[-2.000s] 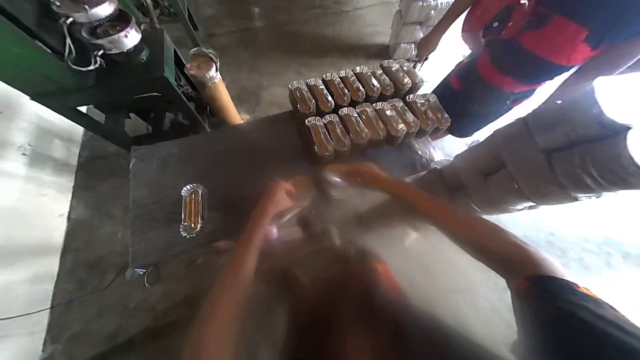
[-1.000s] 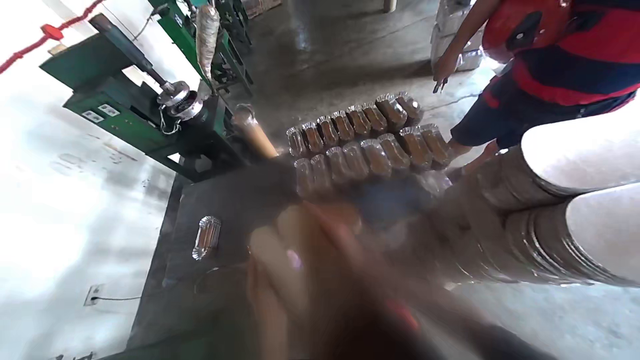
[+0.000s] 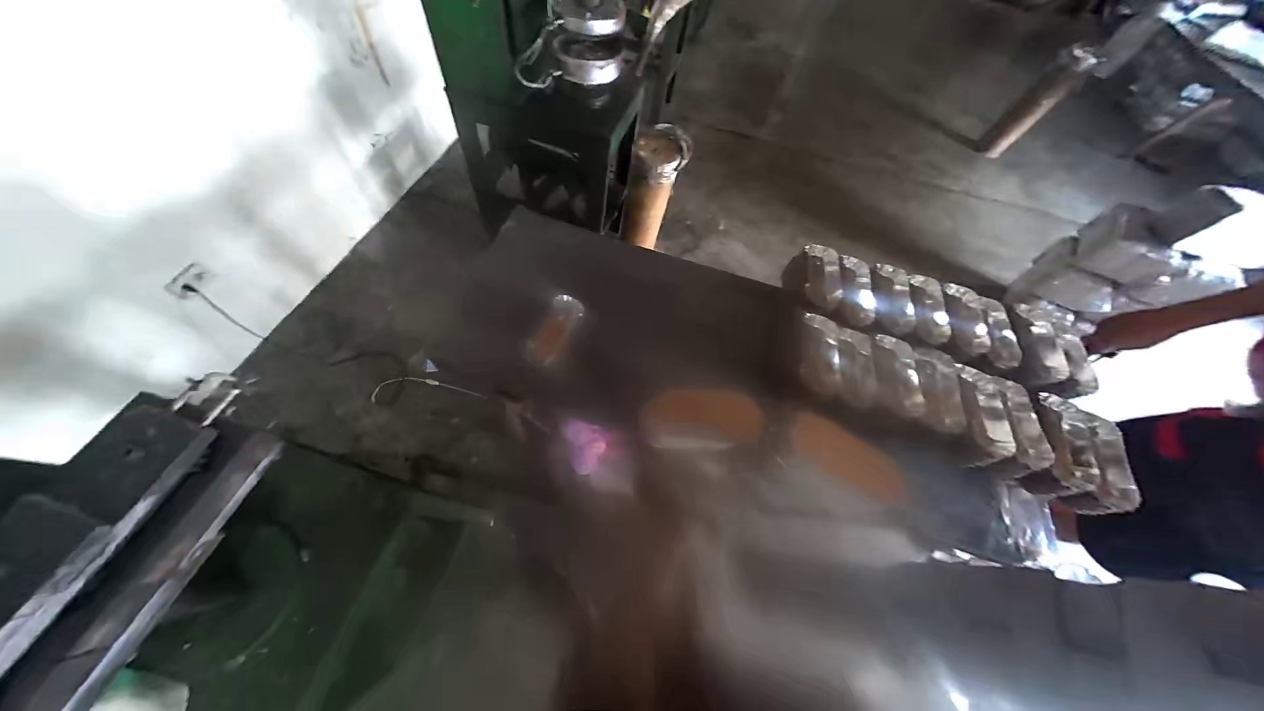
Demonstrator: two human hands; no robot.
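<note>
Strong motion blur covers the middle of the head view. My left hand (image 3: 597,459) is a smeared shape beside a pink glow, near two flat orange-brown oval pieces (image 3: 701,415); whether it touches them cannot be told. My right hand cannot be made out in the blur. A small clear-wrapped brown oblong pack (image 3: 556,331) lies alone on the dark table (image 3: 642,296). To the right stand two rows of clear-wrapped oblong packs (image 3: 889,380), side by side along the table.
A green machine (image 3: 553,128) with metal rings stands beyond the table, next to a brown cylinder (image 3: 649,197). A wall socket (image 3: 188,281) with a cord is at left, above a metal rail (image 3: 148,563). At right, another person's arm (image 3: 1175,321) reaches toward wrapped bundles (image 3: 1136,247).
The view has swung considerably. Two brown oval pieces now show near the middle, where earlier there were blurred hands and forearms. The other person's hand is now beside the wrapped packs.
</note>
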